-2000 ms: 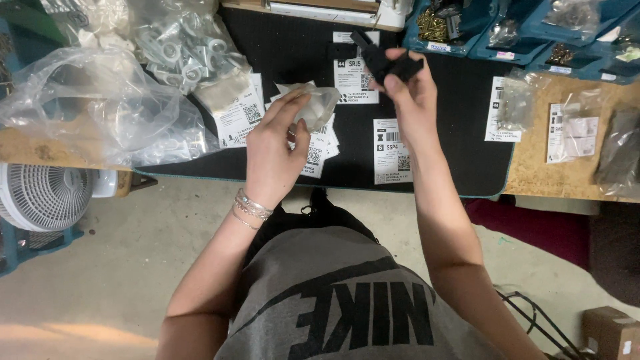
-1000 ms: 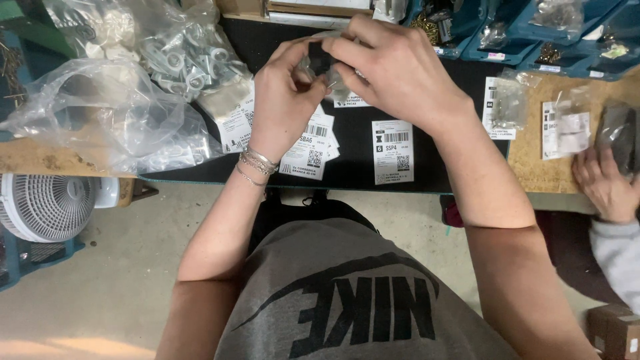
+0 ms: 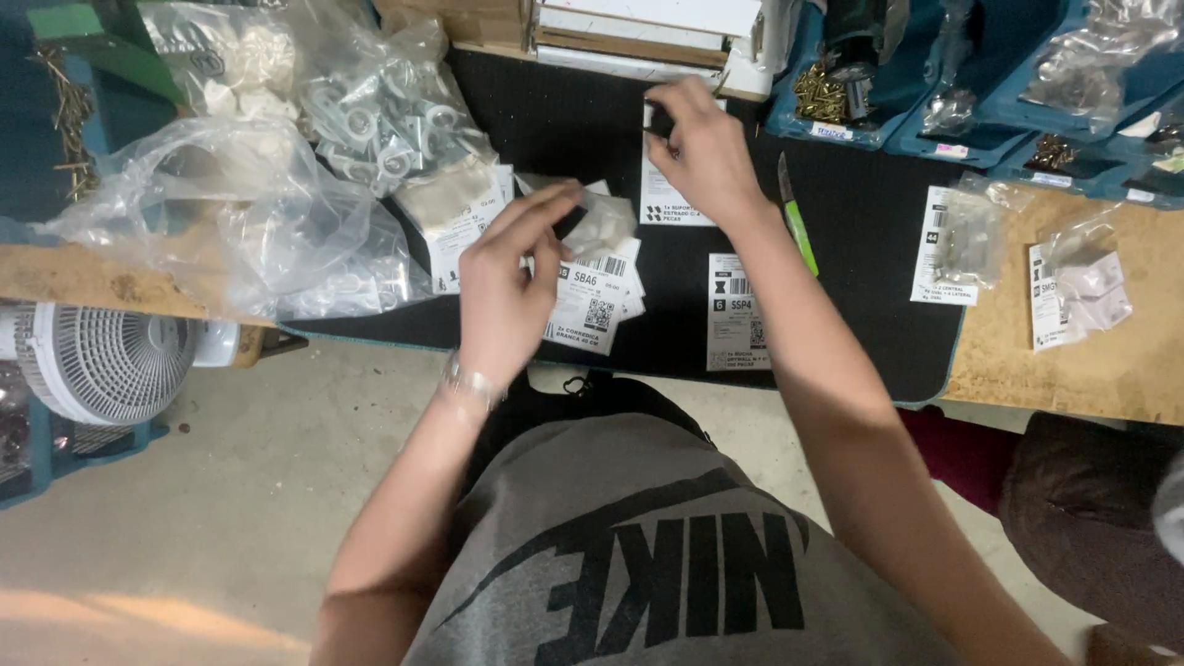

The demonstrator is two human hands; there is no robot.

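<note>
My left hand (image 3: 518, 268) is at a clear plastic bag (image 3: 606, 225) with a dark part near the fingertips, above a fanned stack of printed labels (image 3: 587, 301). Blur hides how firmly it grips. My right hand (image 3: 703, 148) is over another label (image 3: 673, 190), thumb and forefinger curved around a small black piece (image 3: 659, 120); whether it is pinched or lies beneath them is unclear. A green-handled knife (image 3: 795, 217) lies on the black mat to the right of that hand. Below the right wrist is a single label (image 3: 737, 314).
Bags of metal fittings (image 3: 379, 129) and a large clear bag (image 3: 250, 213) lie at the left. Blue bins (image 3: 832, 134) with screws stand at the back right. Bagged parts (image 3: 971, 245) with labels lie at the right. A white fan (image 3: 116, 361) is below the bench's left edge.
My hands, together at the bag one second ago, are now apart, the right one farther to the right. The green-handled knife is now visible. The other person's hand at the right is out of view.
</note>
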